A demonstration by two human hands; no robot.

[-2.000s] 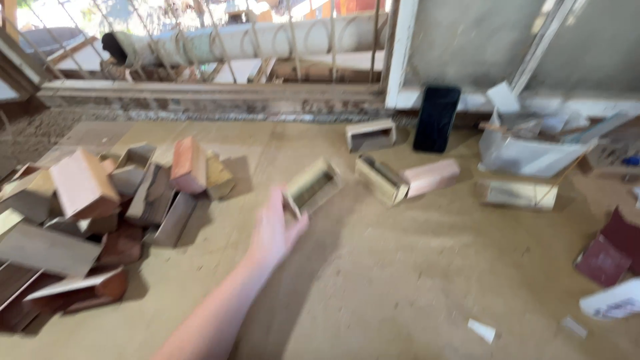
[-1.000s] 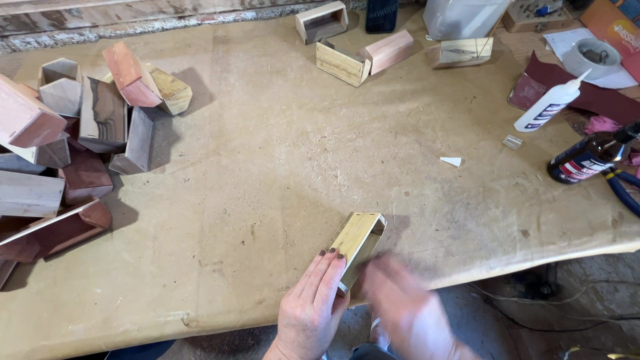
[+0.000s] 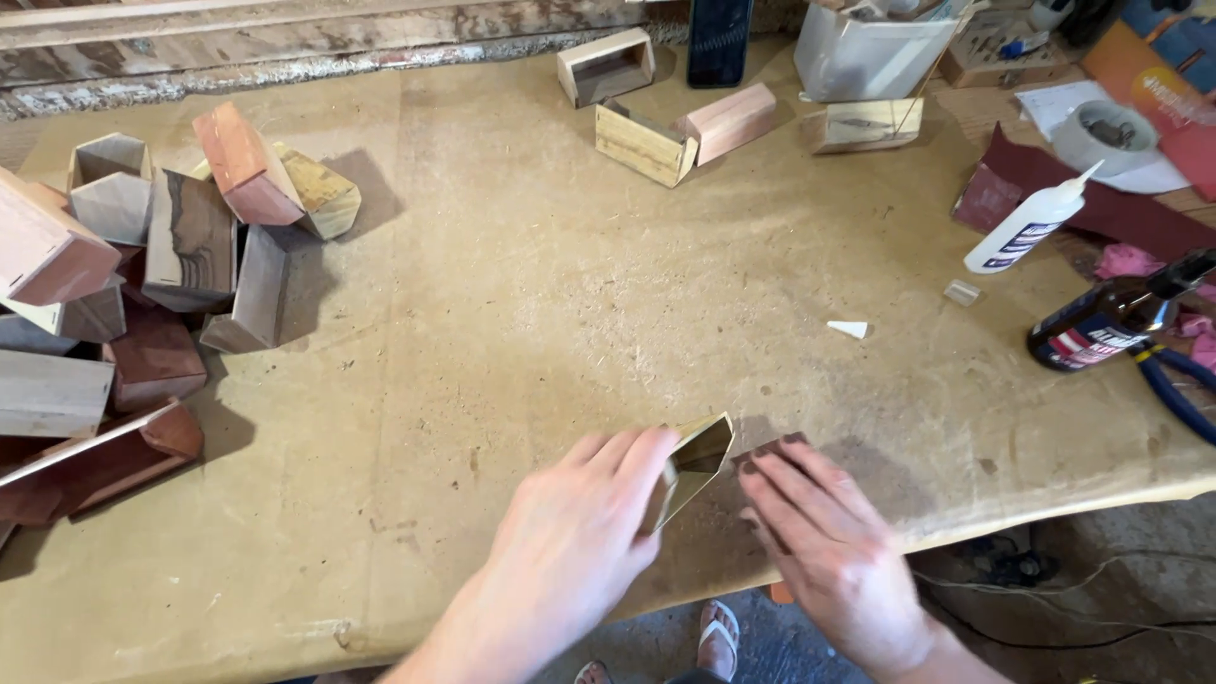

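Observation:
My left hand grips a small light wooden box near the table's front edge, its open side tilted toward the right. Just to the right of the box, my right hand holds a small dark reddish-brown piece, probably sandpaper, under its fingertips. A narrow gap shows between that piece and the box. The palm sides of both hands are hidden.
Several wooden boxes are heaped at the left. More stand at the back, with a yellowish box beside a phone. At right are a white glue bottle, a dark bottle, pliers and a plastic tub.
The light box came from the back of the table to its front edge and is now turned with its opening rightward. My right hand has come into view. The view has tilted down.

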